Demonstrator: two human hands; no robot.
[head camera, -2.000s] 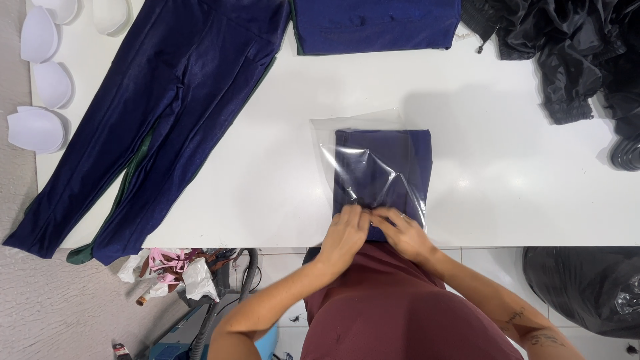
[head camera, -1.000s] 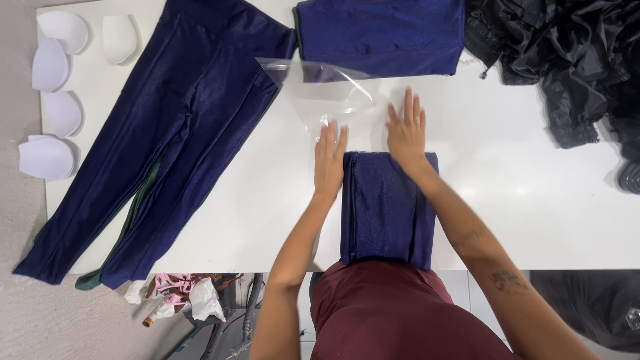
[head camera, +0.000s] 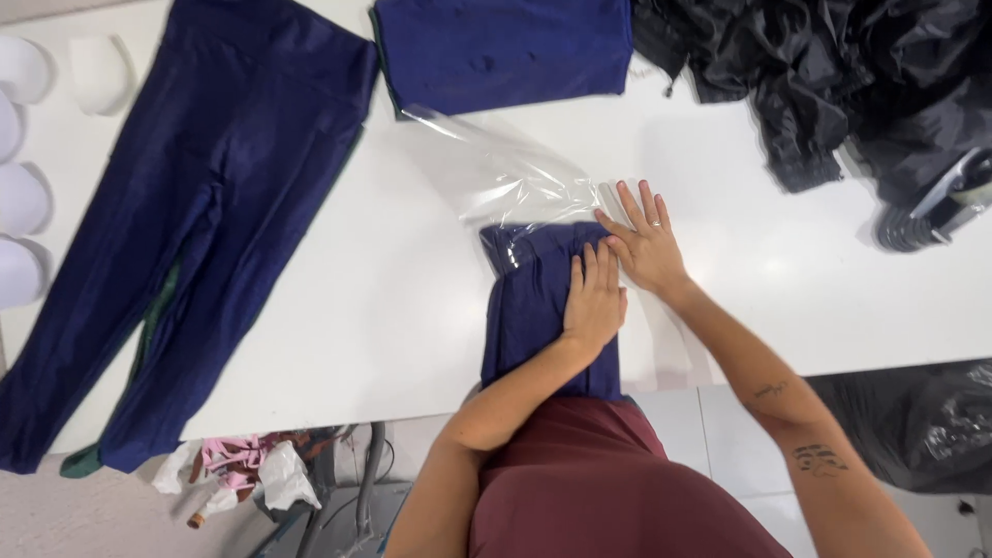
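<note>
A folded navy blue garment (head camera: 527, 318) lies at the table's front edge against my body. A clear plastic bag (head camera: 511, 170) spreads beyond it, with its near end over the garment's far edge. My left hand (head camera: 595, 298) presses flat on the garment near its far right corner, fingers extended. My right hand (head camera: 643, 244) is spread beside that corner, its fingertips at the bag's right edge; whether it pinches the plastic cannot be told. Navy leggings (head camera: 209, 186) with green showing beneath lie at the left. Another navy folded stack (head camera: 504, 54) lies at the far side.
White molded cups (head camera: 19, 201) stand along the left side of the white table (head camera: 372, 325). Black shiny garments (head camera: 821, 77) are heaped at the far right, near a dark coiled item (head camera: 907, 229). Fabric scraps (head camera: 248, 469) and a black plastic bag (head camera: 899, 426) are below the front edge.
Two seconds ago the clear bag covered the folded garment; one second ago it lay beyond it. Now it overlaps the far edge. My left hand has moved right, onto the garment.
</note>
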